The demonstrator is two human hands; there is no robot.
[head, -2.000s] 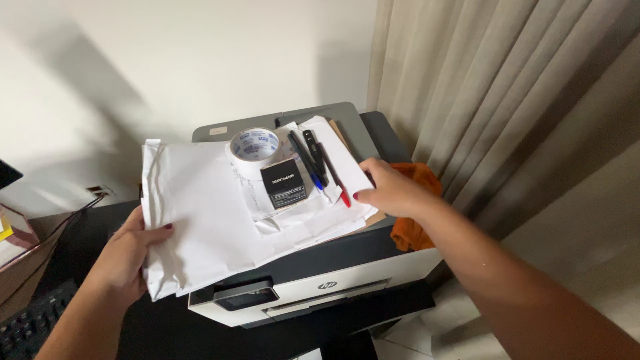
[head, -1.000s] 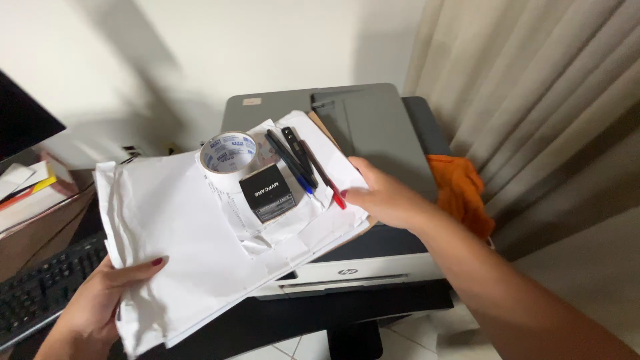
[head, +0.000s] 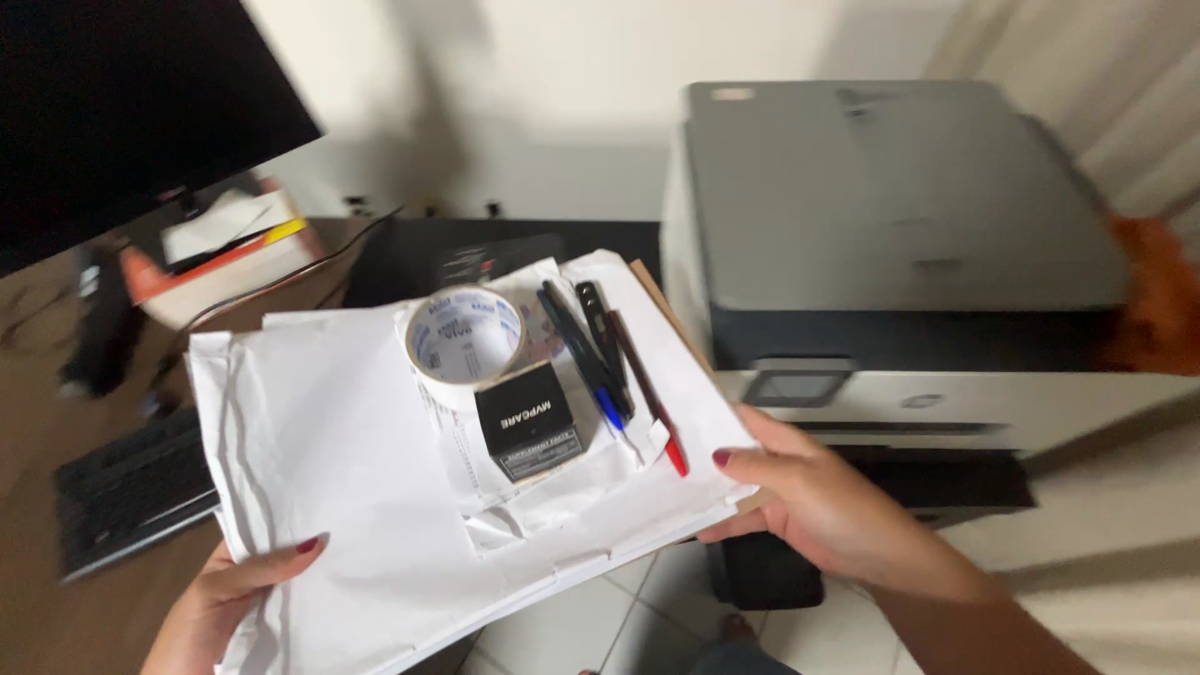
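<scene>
Both hands carry a stack of white paper envelopes. My left hand grips its lower left corner, thumb on top. My right hand clasps the right edge, thumb on top and fingers beneath. On the stack lie a roll of tape, a small black box, a blue-capped pen, a black slim object and a red-tipped pen. Under the roll and box is a smaller crumpled plastic packet. Brown cardboard shows at the stack's right edge.
An HP printer stands at the right, with an orange cloth beside it and a curtain behind. At the left are a monitor, a keyboard, a box with papers and a cable on the desk.
Both hands have moved the stack, with the things on it, off the printer and to its left. The printer's lid is now uncovered. The view has swung left.
</scene>
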